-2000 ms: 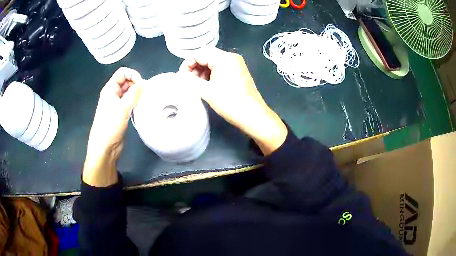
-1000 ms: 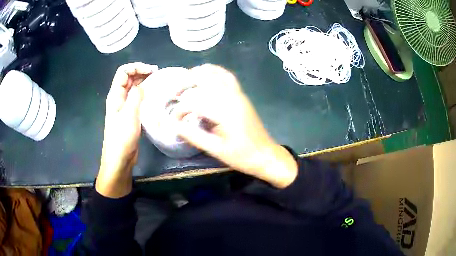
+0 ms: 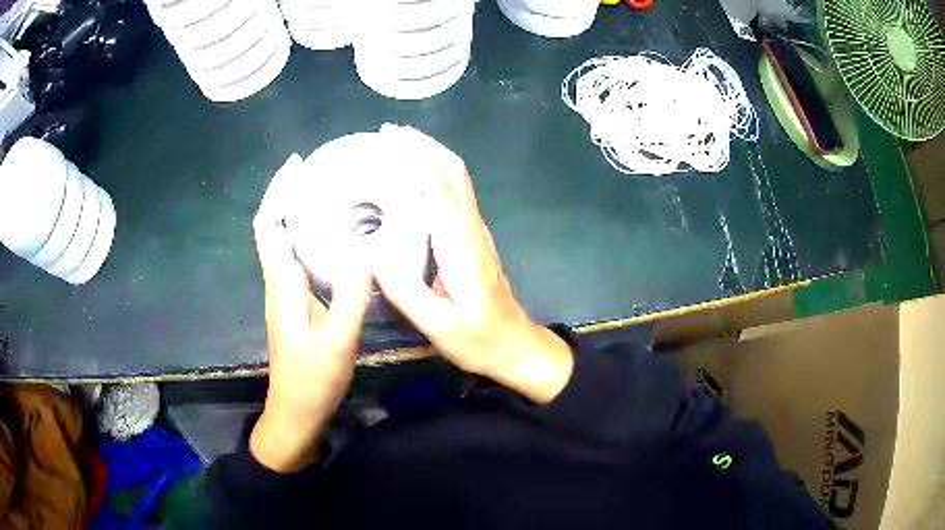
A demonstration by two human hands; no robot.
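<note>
A round white part (image 3: 347, 181) with a small dark centre hole is in front of me, above the bench's near edge. My left hand (image 3: 311, 321) grips its left and near side. My right hand (image 3: 456, 269) grips its right and near side, thumbs close together below the hole. Whether other discs are under it is hidden by my hands. A tangled pile of thin white rings (image 3: 663, 112) lies to the right. I cannot make out a ring on the held part.
Stacks of white parts (image 3: 414, 47) stand at the back; a shorter, tilted-looking stack (image 3: 57, 212) is at left. A green fan (image 3: 896, 52), a phone (image 3: 803, 98) and red scissors handles (image 3: 639, 3) are at right. A cardboard box (image 3: 808, 383) stands lower right. An orange-brown sleeve (image 3: 41, 455) shows lower left.
My right hand has come off the top of the part to its right side. My left hand has moved from the upper left to the near left side. Both hands now clasp the part.
</note>
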